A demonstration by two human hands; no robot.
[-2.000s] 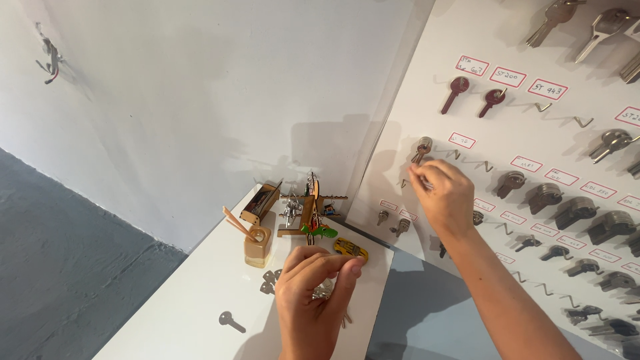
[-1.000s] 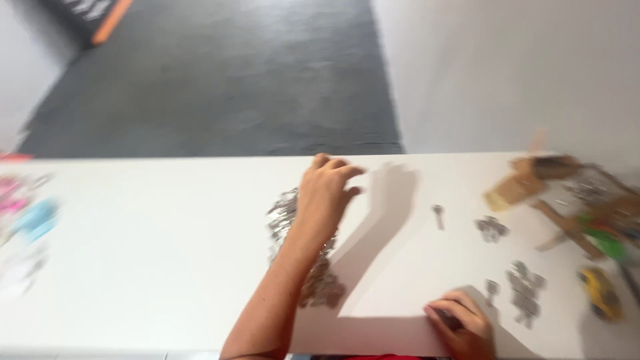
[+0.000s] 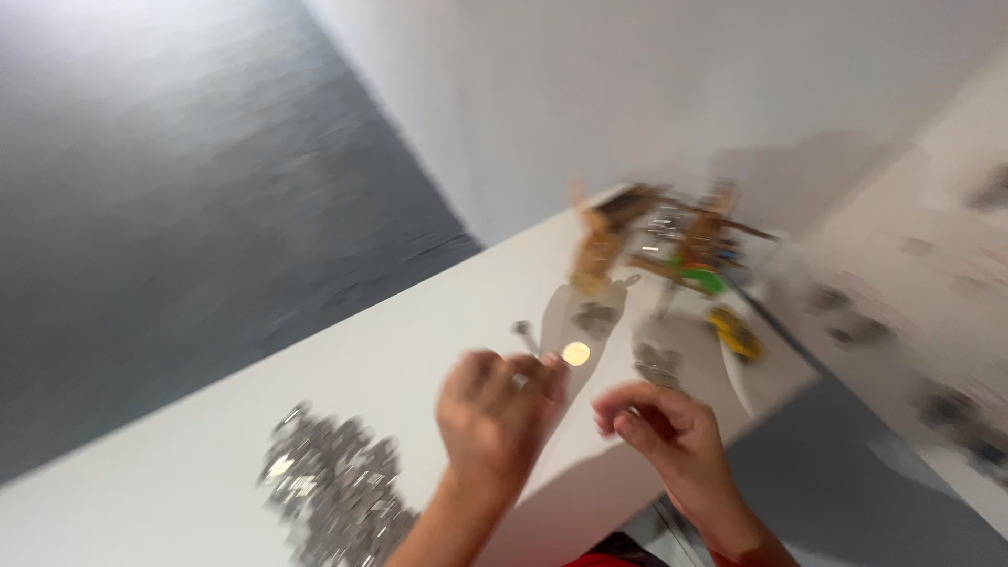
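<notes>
Over the white table my left hand has its fingers pinched around a shiny key, whose round head catches the light. To its right my right hand is raised with curled fingers; blur hides whether anything is between them. A large pile of metal keys lies left of my left hand. One single key rests just beyond that hand. Two small groups of keys, one farther back and one closer, lie beyond my right hand.
At the table's far corner stand a wooden holder, a wooden rack with a green item and a yellow object. A panel with hanging keys is at the right. Grey floor lies beyond the table's edge.
The view has swung back right from the table's left part. My left hand has left the key pile, with a key now in its fingers, and the two hands are closer together.
</notes>
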